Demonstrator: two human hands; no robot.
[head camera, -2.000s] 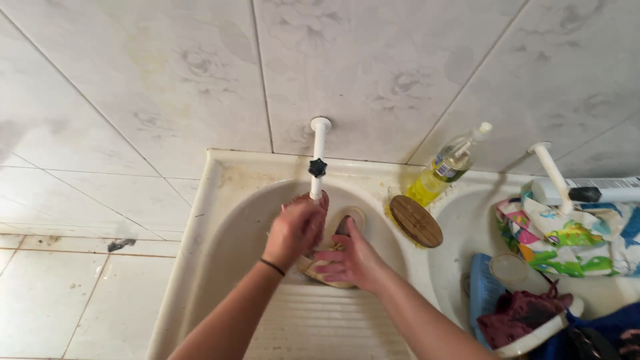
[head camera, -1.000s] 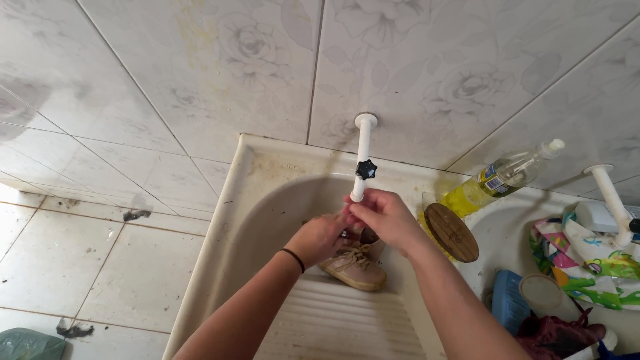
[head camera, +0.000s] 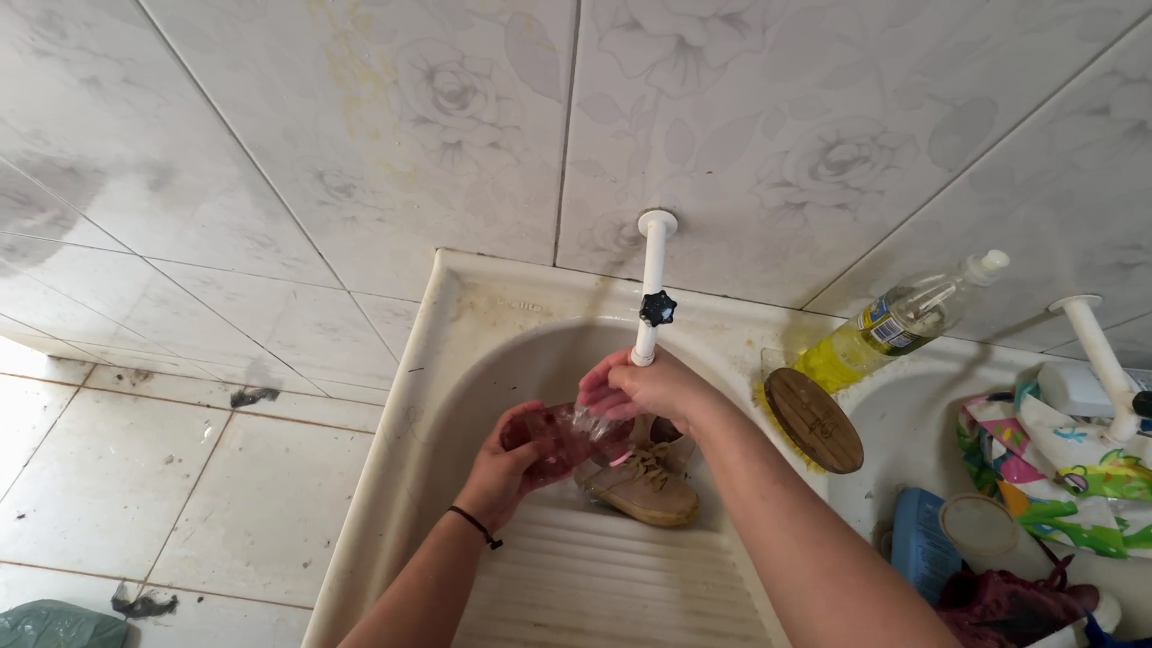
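My left hand (head camera: 517, 454) grips a transparent reddish plastic container (head camera: 558, 441), tilted over the sink basin. Under the white faucet (head camera: 650, 315) with its black knob, my right hand (head camera: 630, 387) is held with fingers apart and palm partly turned up, holding nothing. Water runs off its fingers toward the container. A beige lace-up shoe (head camera: 652, 495) lies in the sink (head camera: 450, 378) below my hands, partly hidden by the container. To the right, an oval wooden-backed brush (head camera: 814, 420) with yellow bristles rests on the sink's divider.
A clear bottle of yellow liquid (head camera: 886, 319) stands behind the brush. The right basin holds a blue bottle (head camera: 922, 540), a colourful printed cloth (head camera: 1080, 468), and a dark red shoe (head camera: 1008, 598) under a second faucet (head camera: 1093, 351). A ribbed washboard (head camera: 612, 580) slopes nearer me.
The reddish container now shows plainly in my left hand, which has moved left from the faucet. My right hand's fingers have spread below the spout. Water now splashes there.
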